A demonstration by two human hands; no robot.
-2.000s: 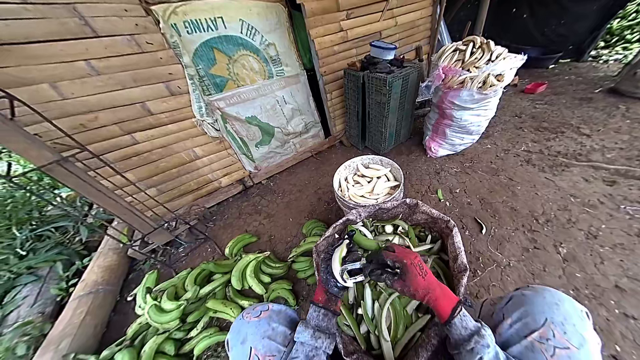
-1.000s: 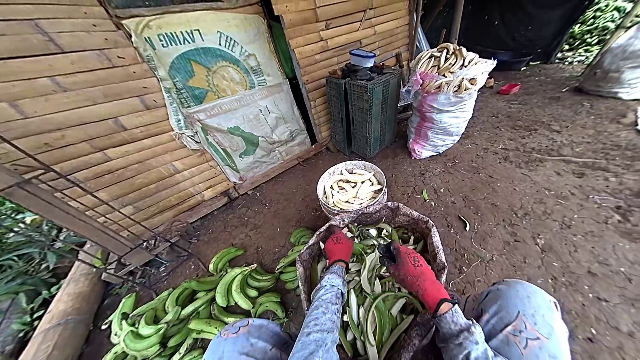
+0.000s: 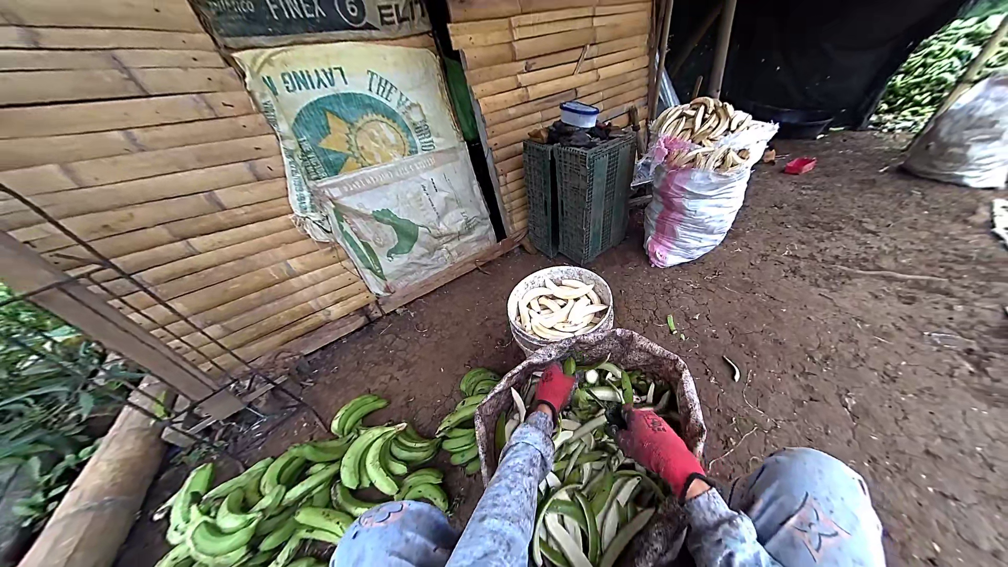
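Both my hands wear red work gloves with dark fingertips and are over an open sack (image 3: 694, 402) of green plantain peels (image 3: 583, 504). My left hand (image 3: 556, 387) is at the sack's far left part, closed on a green plantain (image 3: 569, 366) whose tip shows above the glove. My right hand (image 3: 652, 445) is bent at the right inside the sack, its dark fingertips among the peels; whether it holds something is hidden. Just beyond the sack stands a white bucket (image 3: 521, 335) of peeled plantains (image 3: 561, 307). Unpeeled green plantains (image 3: 299, 496) lie heaped on the ground at the left.
A full white and pink sack (image 3: 697, 213) of pale peeled plantains or peels stands farther back, beside dark green plastic crates (image 3: 591, 197) against the bamboo wall (image 3: 142, 157). A wooden log (image 3: 118, 480) lies at the lower left. Another whitish sack (image 3: 965, 142) stands at the far right.
Two seconds ago my hands were together over the sack with a partly peeled plantain. Then they moved apart; my left hand reached toward the sack's far side and has stayed near it.
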